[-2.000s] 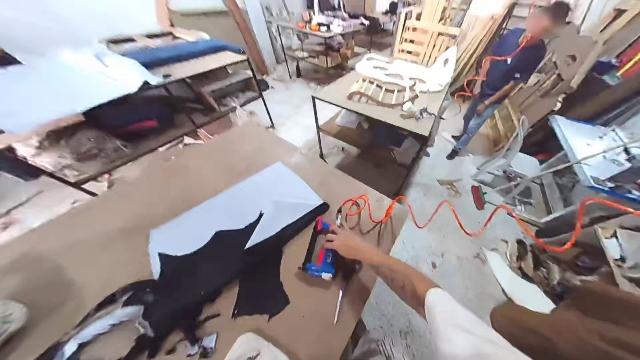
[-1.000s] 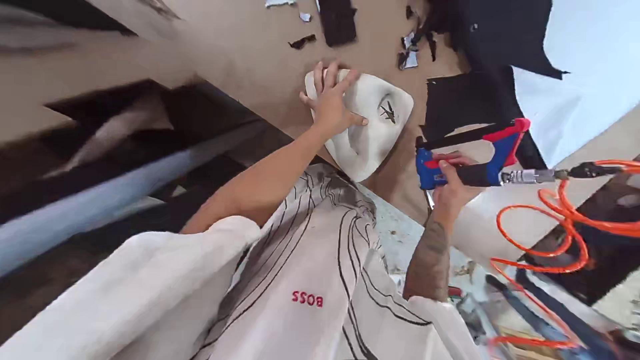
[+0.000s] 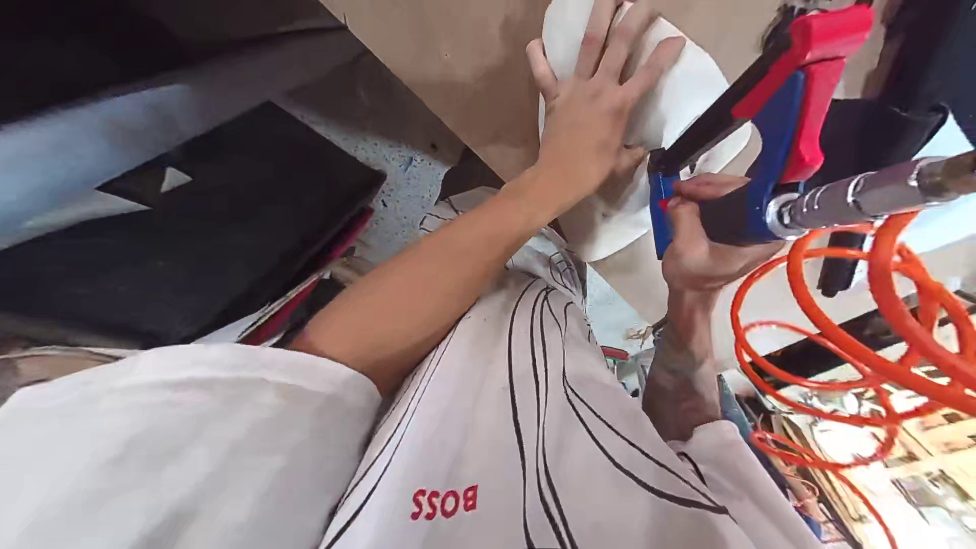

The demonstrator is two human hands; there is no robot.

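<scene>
A white padded, rounded piece (image 3: 698, 80) lies on the brown worktable near its edge. My left hand (image 3: 598, 99) presses on it with the fingers spread. My right hand (image 3: 709, 229) is closed around the handle of a blue and red pneumatic stapler (image 3: 785, 114). The stapler's black nose end lies over the right side of the white piece; whether it touches cannot be told. A metal air fitting (image 3: 854, 194) joins the stapler's rear, and a coiled orange air hose (image 3: 846, 343) hangs at the right.
The bare brown tabletop (image 3: 442, 53) runs along the upper middle, its edge slanting beside my left forearm. Black fabric (image 3: 877, 137) lies beyond the stapler at the right. Dark flat sheets (image 3: 191, 229) are at the left, below table height.
Two seconds ago the stapler lay on the table under my right hand; one second ago it was held up. Now it is over the white piece. The view has swung strongly.
</scene>
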